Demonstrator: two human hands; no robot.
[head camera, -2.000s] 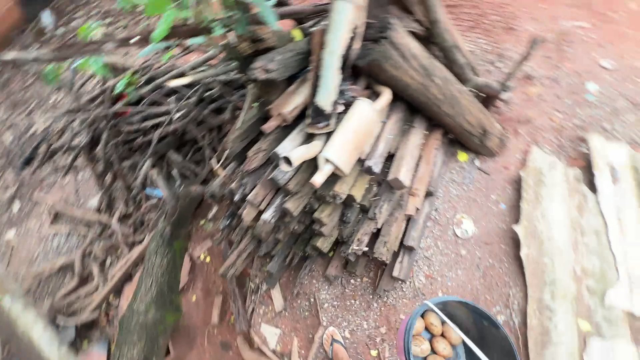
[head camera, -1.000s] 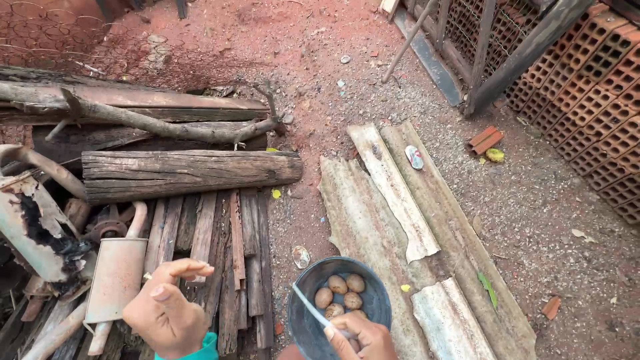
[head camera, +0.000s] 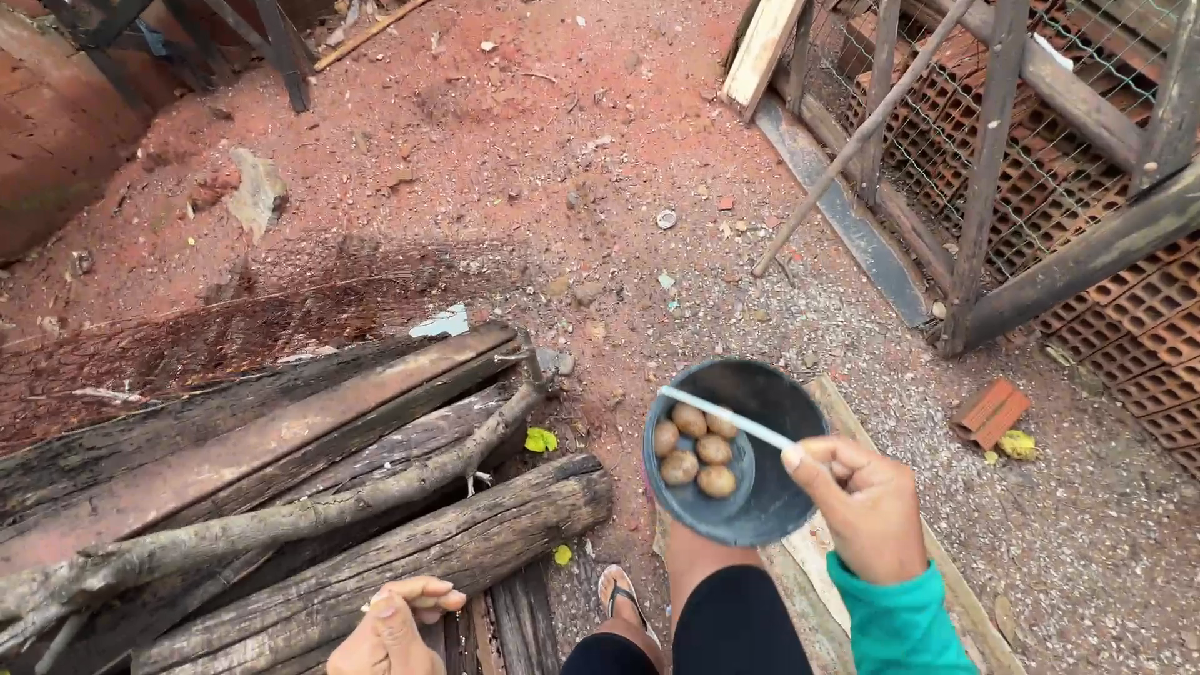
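Observation:
My right hand (head camera: 867, 502), below a teal sleeve, grips the pale handle (head camera: 727, 417) of a dark plastic bucket (head camera: 787, 412). Several brown, roundish items, which look like eggs or small potatoes, lie together at the bucket's bottom (head camera: 698, 450). The bucket hangs tilted above my leg. At the lower left, my left hand (head camera: 394, 628) has its fingers curled beside the thick log (head camera: 394, 553); a small pale bit shows at its fingers, but whether it holds anything is unclear.
Stacked timber and a bare branch (head camera: 328, 502) fill the lower left. A leaning stick (head camera: 862, 136) and a wood-and-wire fence (head camera: 989, 187) stand at the right, with hollow bricks (head camera: 1134, 323) behind. A brick piece (head camera: 989, 412) lies on the gravel; boards lie beneath the bucket.
The view has swung from the woodpile toward the fence and open ground. Two seconds ago neither hand showed clearly; one second ago my right hand was at the bucket's handle, as now.

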